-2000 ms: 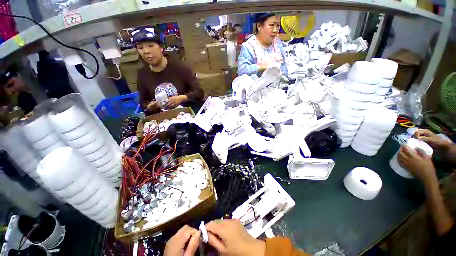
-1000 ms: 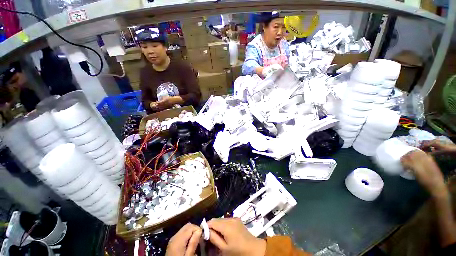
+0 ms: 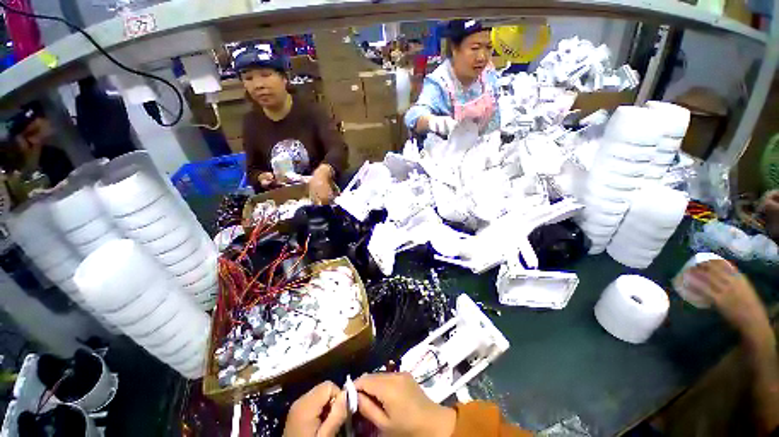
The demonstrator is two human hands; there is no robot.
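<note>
My left hand (image 3: 314,411) and my right hand (image 3: 395,404) are close together at the bottom centre, bare, pinching a small white fitting (image 3: 351,396) between the fingertips. A thin grey piece shows just below it, too blurred to name. A white frame (image 3: 457,351) with an open rectangular base and thin wires lies right beside my right hand. The parts carton (image 3: 295,375), holding white and silver fittings, stands in front of my hands, with red and orange lead wires (image 3: 242,277) at its left rear.
Stacks of white round housings (image 3: 145,303) stand left; others stand right (image 3: 647,226). Part-built units (image 3: 81,382) lie lower left. A white frame heap (image 3: 478,183) fills the centre. A single housing (image 3: 632,309) sits right, near another worker's hand (image 3: 726,290). Two people face me.
My hands stay in place around the fitting. At right, the housing count near the other worker has shifted: one now stands taller, and that worker's hand has moved onto another.
</note>
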